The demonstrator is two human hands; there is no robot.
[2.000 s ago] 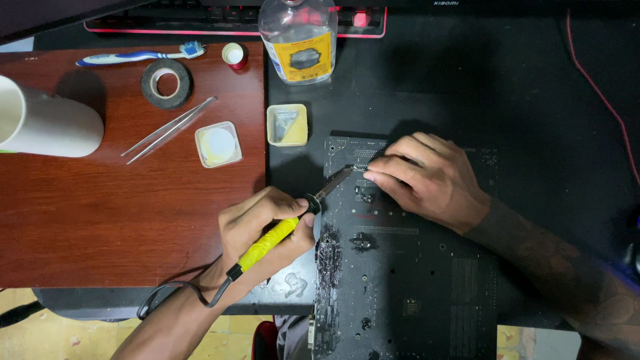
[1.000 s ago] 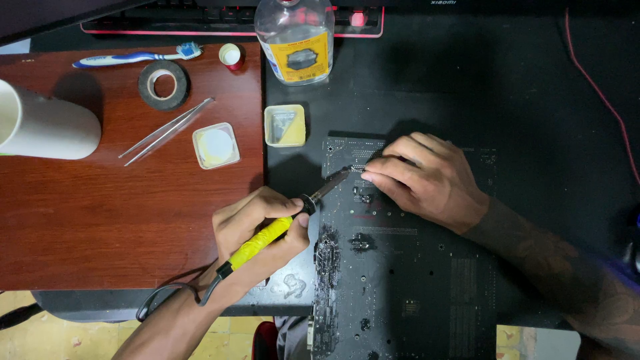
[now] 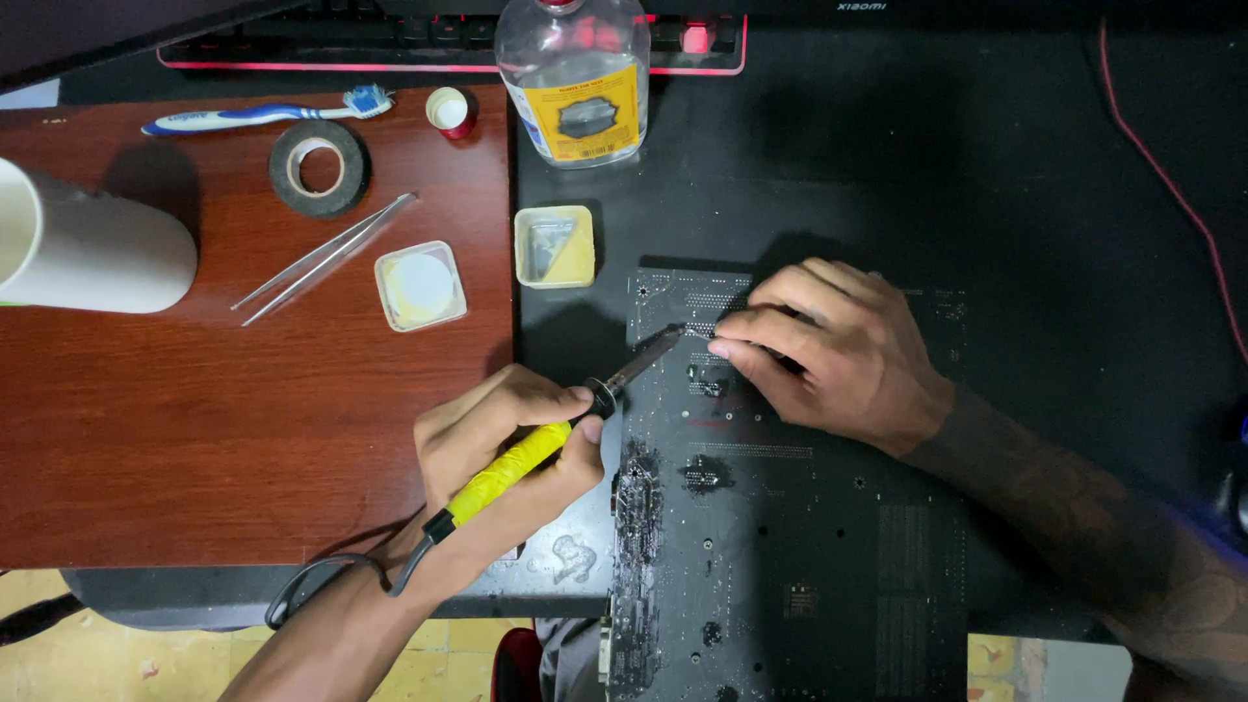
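My left hand (image 3: pixel 512 444) grips a soldering iron (image 3: pixel 517 468) by its handle, which is wrapped in yellow tape. The iron's tip points up and right onto a black circuit board (image 3: pixel 760 546), near its upper left part. From the other side, my right hand (image 3: pixel 838 351) pinches a thin strand, perhaps solder or wire, between thumb and index finger, its end at the iron's tip. The board lies with its pin side up and has dark, shiny residue along the left edge and in several patches. The exact contact at the tip is too small to tell.
A clear bottle (image 3: pixel 575 88) stands behind an open flux tin (image 3: pixel 554 247). On the wooden board (image 3: pixel 244 419) lie a lid (image 3: pixel 421 287), tweezers (image 3: pixel 327 258), black tape (image 3: pixel 319 169), a toothbrush (image 3: pixel 263 117), a red cap (image 3: pixel 450 112) and a white cup (image 3: pixel 97 239). The iron's cord (image 3: pixel 341 561) crosses my left wrist.
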